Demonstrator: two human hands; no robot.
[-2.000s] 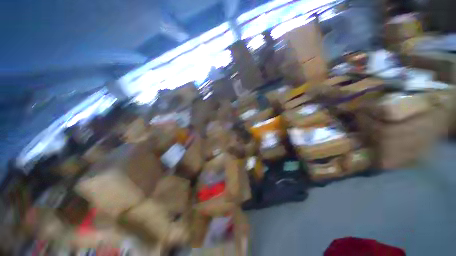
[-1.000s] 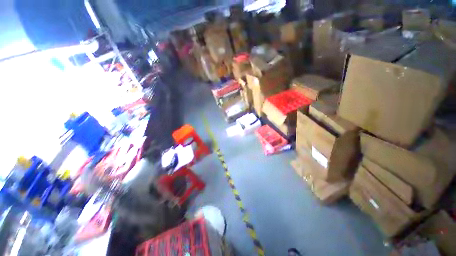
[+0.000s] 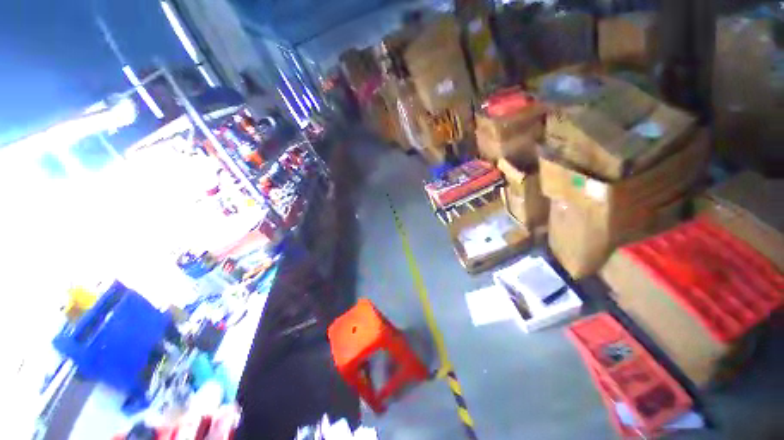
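Neither of my hands is in the picture. An orange-red plastic stool (image 3: 374,352) stands on the grey floor near the lower middle, left of the yellow-black floor tape (image 3: 421,288). At the lower left, a blue bin or box (image 3: 116,335) sits on the bright white bench among small blurred items. A white pile (image 3: 335,430) is cut off by the bottom edge.
A carton with a red compartment tray (image 3: 705,271) on top stands at the right. A flat red tray (image 3: 627,374) and an open white box (image 3: 537,292) lie on the floor. Stacked brown cartons (image 3: 615,155) line the aisle's right side.
The view has moved forward along the aisle. The stool, floor trays and cartons appear larger and nearer. The red grid tray at the bottom has left the view.
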